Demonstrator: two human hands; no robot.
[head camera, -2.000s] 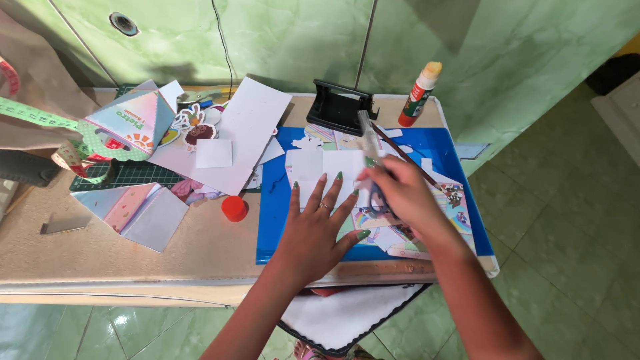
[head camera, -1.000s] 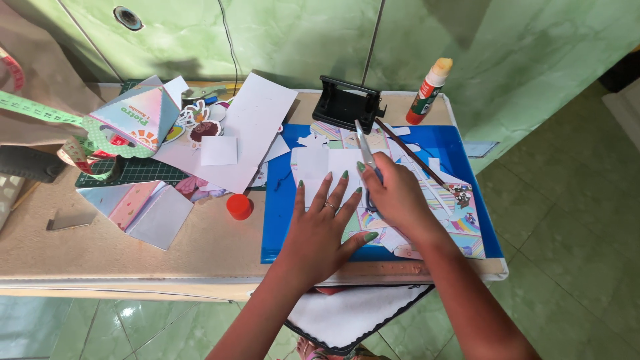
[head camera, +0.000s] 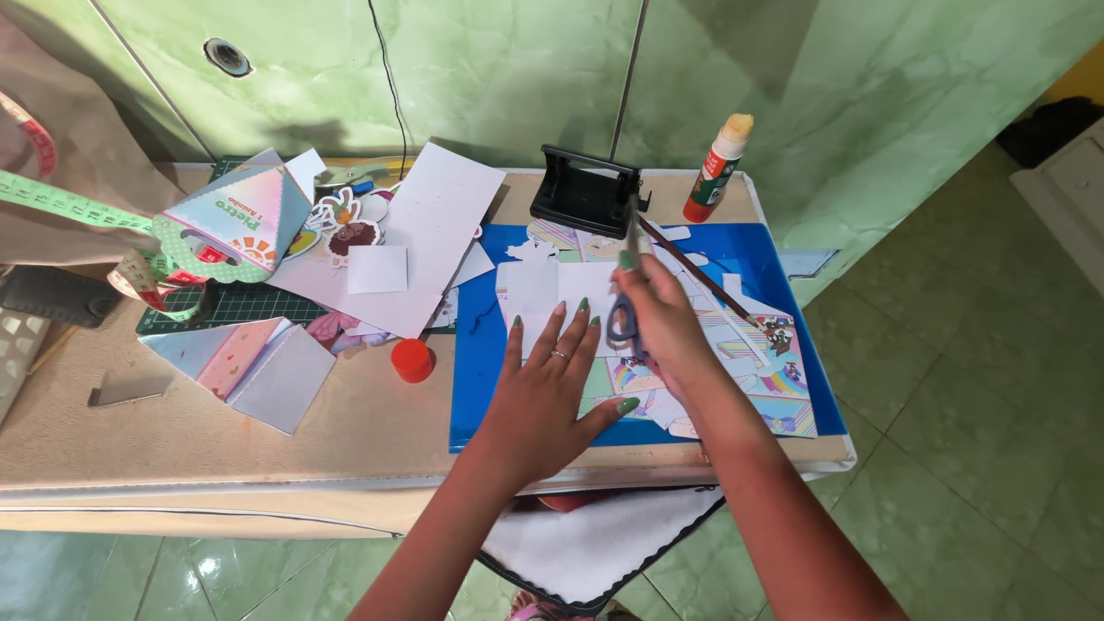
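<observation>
My left hand (head camera: 548, 388) lies flat, fingers spread, on a piece of white paper (head camera: 528, 293) over a blue plastic folder (head camera: 474, 388). My right hand (head camera: 660, 319) grips scissors (head camera: 623, 317) with dark blue-grey handles, their blades pointing away from me toward a black hole punch (head camera: 586, 191). Under and beside my right hand lie printed paper scraps (head camera: 742, 388) with rainbows and stripes. A dark thin brush or pencil (head camera: 699, 274) rests across them. Whether the scissors touch the paper I cannot tell.
An uncapped glue stick (head camera: 718, 172) stands at the back right, its red cap (head camera: 412, 360) left of the folder. Further left are a folded paper box (head camera: 246, 216), a flat box piece (head camera: 246, 371), a green cutting mat (head camera: 259, 304), a tape measure (head camera: 78, 205) and white paper (head camera: 431, 198).
The scissors in my right hand now point more directly away from me; earlier they slanted further left. My left hand stays spread on the paper.
</observation>
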